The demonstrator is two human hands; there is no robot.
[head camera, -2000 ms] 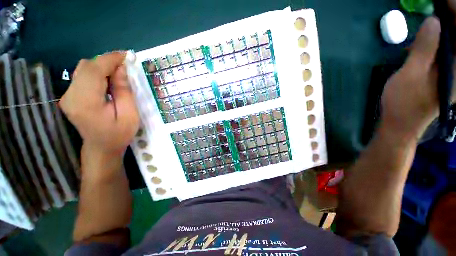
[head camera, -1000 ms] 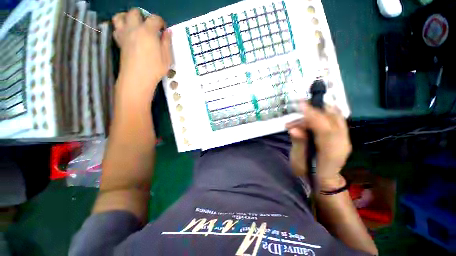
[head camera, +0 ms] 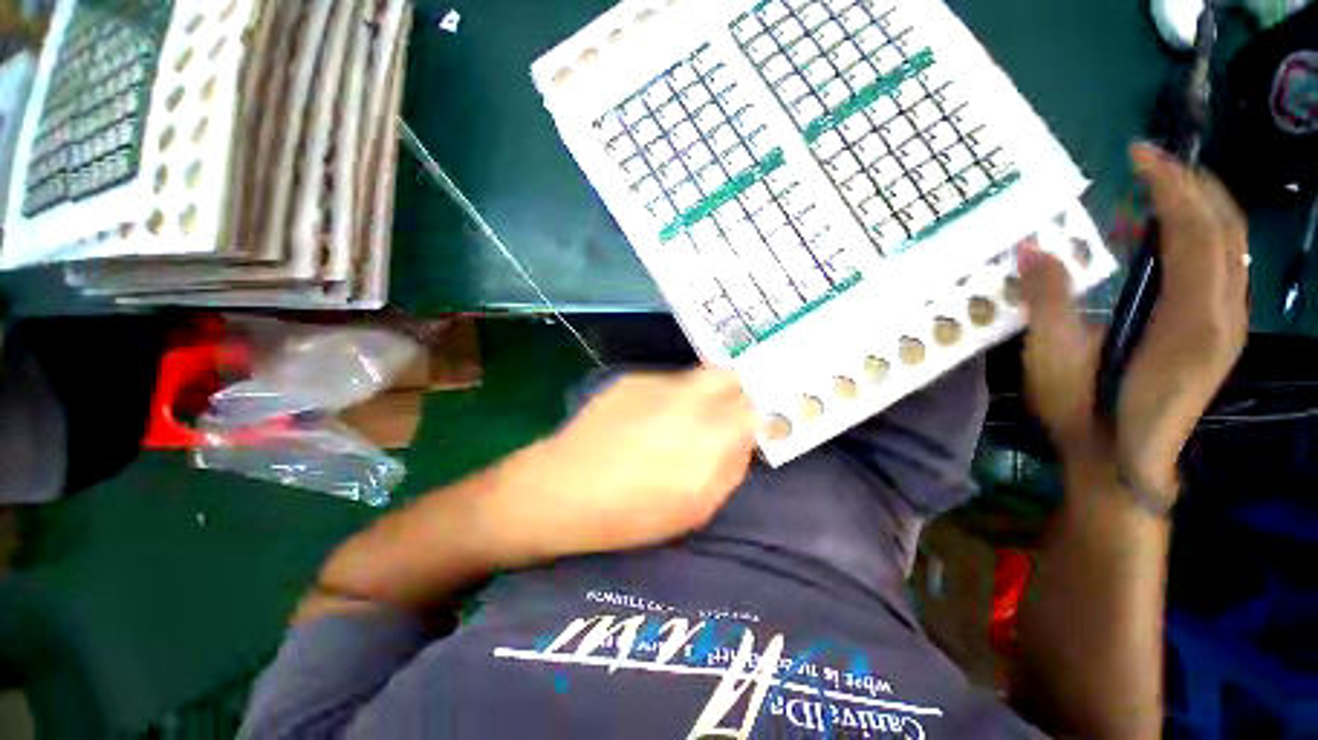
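A white soldering tray point(head camera: 925, 379) with two green-edged PCB panels point(head camera: 723, 188) lies turned at an angle, its near corner over the bench edge. My left hand point(head camera: 658, 448) grips the tray's near left edge, and the thin pale solder wire point(head camera: 484, 224) runs from the stacked trays towards it. My right hand point(head camera: 1178, 318) holds the black soldering iron point(head camera: 1135, 311) upright between thumb and fingers, and its thumb is at the tray's right edge. The iron's tip end points to the far side, off the panels. My left fingertips are hidden or blurred.
Stacked trays point(head camera: 325, 145) stand at the left, the outermost with a panel showing. A small white object point(head camera: 450, 20) lies on the green bench top. A white rounded thing point(head camera: 1178, 18) and a black round object point(head camera: 1272, 101) are at far right. Plastic bags point(head camera: 311, 390) lie below left.
The tray has turned so its panels slant the other way. My left hand has moved from its far left side to the near left edge. My right hand has moved right, off the panels.
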